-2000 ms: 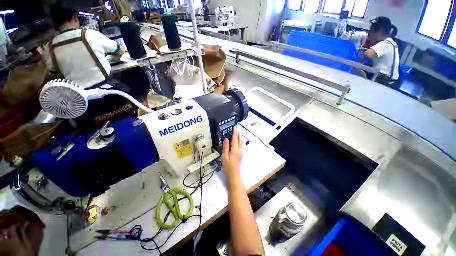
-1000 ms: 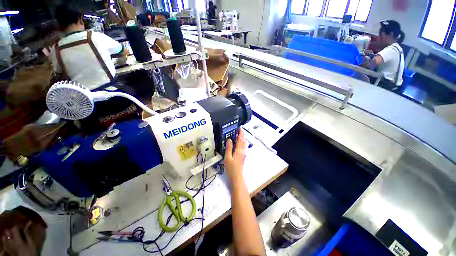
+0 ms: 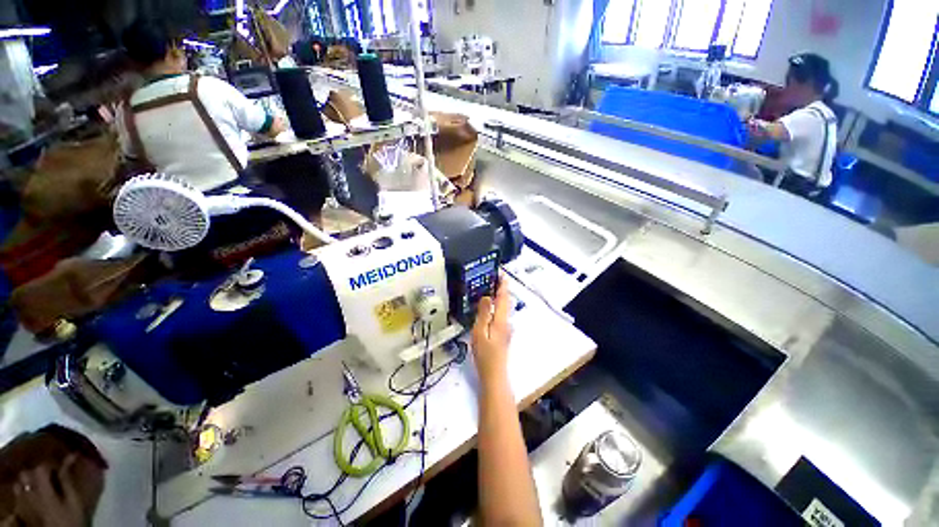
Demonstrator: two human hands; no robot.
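Observation:
The white sewing machine (image 3: 396, 293) marked MEIDONG, with a blue cover, stands on the table. Its dark control panel (image 3: 481, 280) has a small lit display. My right hand (image 3: 493, 319) reaches up to the panel with its fingertips at the panel's keys, holding nothing. My left hand (image 3: 43, 502) is at the lower left edge, partly cut off and dim, resting on a brown bag piece (image 3: 77, 449); whether it grips the piece is unclear. Green-handled scissors (image 3: 372, 436) and a thin pointed tool (image 3: 247, 481) with dark cord lie on the table.
A white fan (image 3: 162, 212) on a bent arm and dark thread cones (image 3: 299, 103) stand behind the machine. A metal cup or can (image 3: 603, 469) stands at lower right, near a blue bin (image 3: 721, 499). Two people sit beyond, at left and right.
The view has shifted slightly, so the machine and table things appear a little further right. My right hand stays at the control panel, its fingers slightly shifted. My left hand stays on the brown piece.

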